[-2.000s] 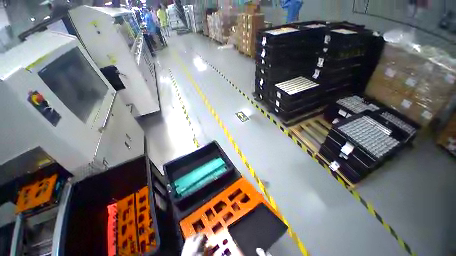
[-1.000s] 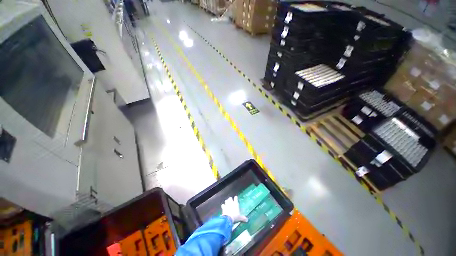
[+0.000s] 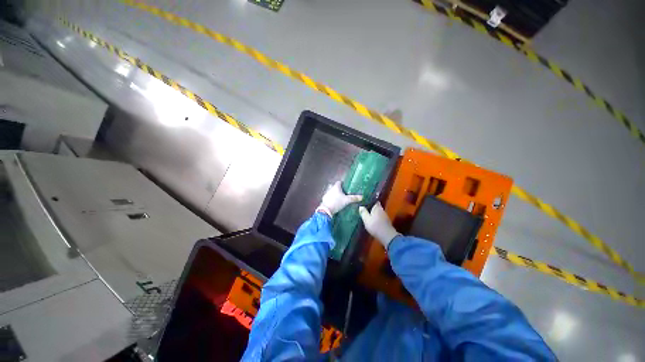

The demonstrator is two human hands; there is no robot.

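Long green strips [image 3: 367,170] lie together along the right side of a black bin [image 3: 291,166]. My left hand [image 3: 339,199], in a white glove, is on the strips from the left, thumb towards the right; its grip is on their edge. My right hand [image 3: 378,223], also gloved, is at the right edge of the strips, over the bin's right wall. Its fingertips are close to my left thumb; whether they grip a strip is unclear.
An orange cover [image 3: 495,185] lies right of the bin, with a small black tray [image 3: 447,225] on it. A larger black tote [image 3: 185,286] with orange covers [image 3: 245,291] is lower left. White machine cabinets [image 3: 85,212] stand left. Yellow-black tape crosses the floor.
The view has turned down and towards the bin. My right hand has come into view beside my left. The strips now lie gathered at the bin's right side.
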